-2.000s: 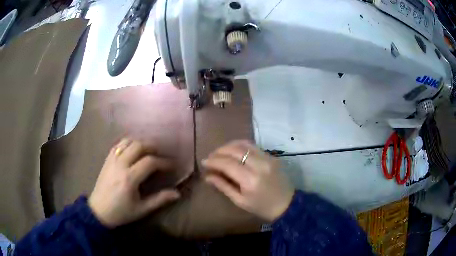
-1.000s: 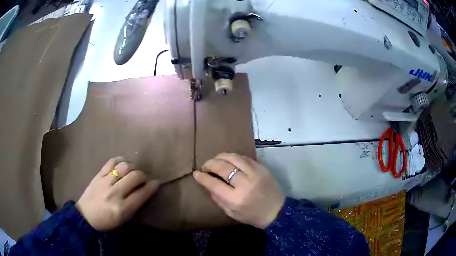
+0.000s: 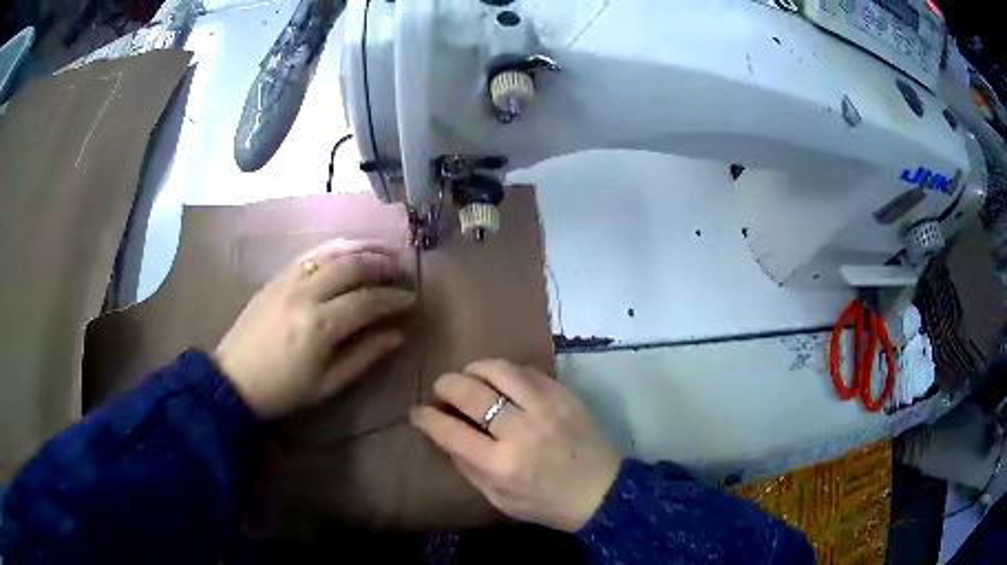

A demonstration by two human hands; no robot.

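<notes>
A brown garment panel [image 3: 486, 320] lies flat under the white sewing machine head. A brown patch pocket [image 3: 265, 259] lies on it; its right edge runs down from the presser foot [image 3: 421, 228] as a dark line. My left hand [image 3: 320, 331] rests on the pocket, fingers bent and slightly blurred, left of that edge and just below the foot. My right hand [image 3: 519, 441] has its fingertips at the pocket's lower right corner, with the thumb and finger close together on the cloth. Whether they pinch the cloth cannot be told.
Another brown panel [image 3: 66, 243] lies at the left. A grey plastic-covered shape [image 3: 276, 94] is left of the machine head [image 3: 663, 88]. Red-handled scissors [image 3: 862, 355] lie at the right, beside a pale scrap [image 3: 915, 359]. An orange-yellow patterned surface [image 3: 828, 497] is low right.
My left hand has moved up from the pocket's lower edge towards the presser foot. My right hand stays near the lower corner, slightly lower and further left in view.
</notes>
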